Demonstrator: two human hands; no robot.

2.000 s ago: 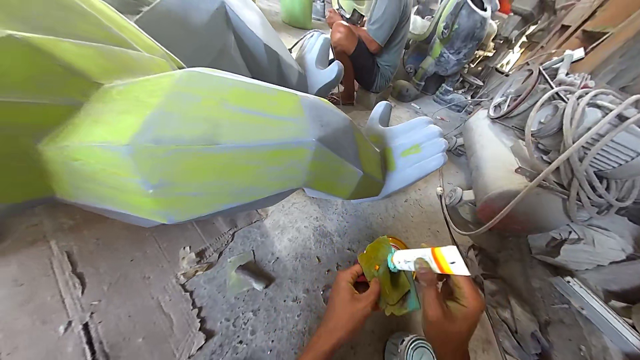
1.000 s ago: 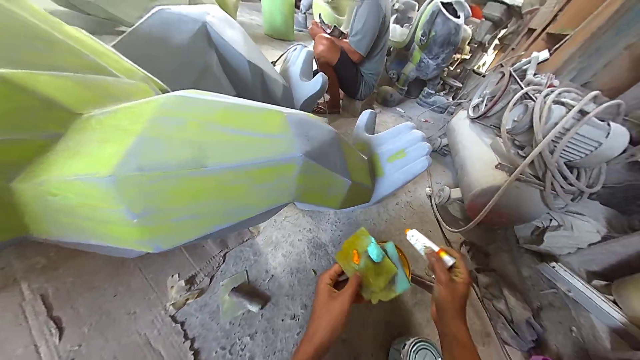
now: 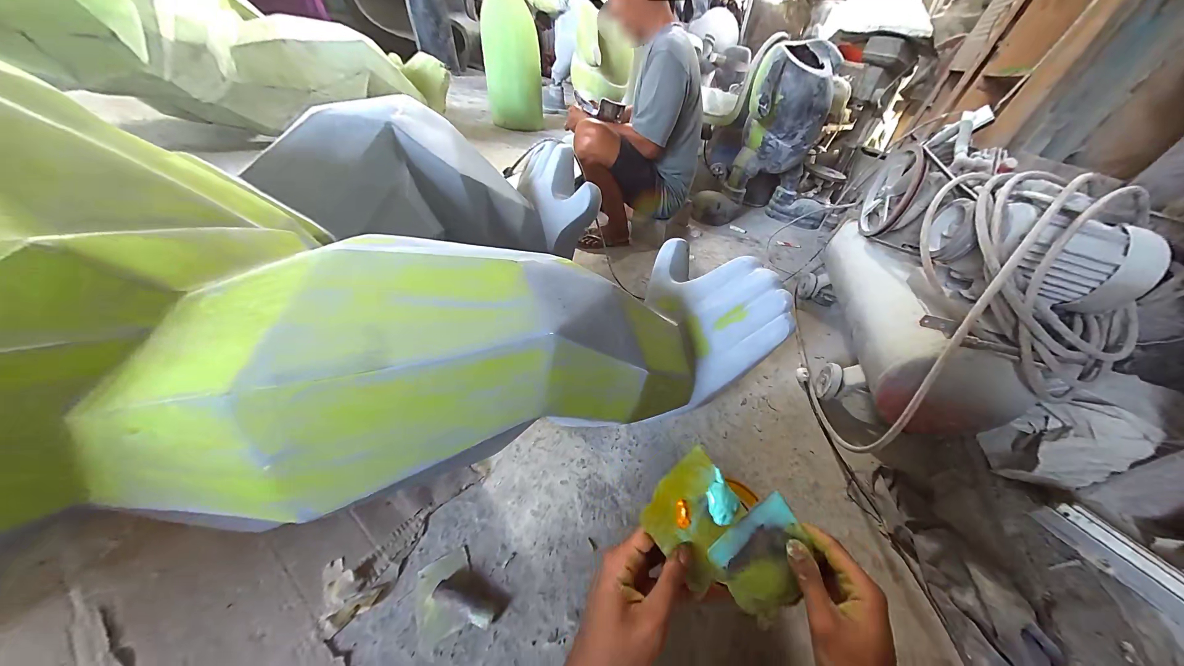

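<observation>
My left hand (image 3: 634,597) pinches a flat, green-stained mixing sheet (image 3: 668,518) at its lower edge. On the sheet lie a blob of turquoise paste (image 3: 721,499) and a small orange dab (image 3: 683,513). My right hand (image 3: 837,601) grips a flat spreader (image 3: 763,546), turquoise along its upper edge and smeared green, which overlaps the sheet's right side. An orange-rimmed round thing shows partly behind both. Beyond my hands stretches a large faceted sculpture arm (image 3: 398,370), patched yellow-green and grey, ending in a pale grey-blue sculpted hand (image 3: 731,310).
At right stands an air compressor tank (image 3: 925,342) with a coiled hose (image 3: 999,277) over its motor. A seated person (image 3: 666,111) is at the back, near a second sculpted hand (image 3: 555,194). A stained scrap (image 3: 453,592) lies on the floor at lower left.
The white tube that my right hand held is out of its grip, and that hand now has the spreader. My right hand has come in beside the left. The turquoise and orange dabs remain on the sheet.
</observation>
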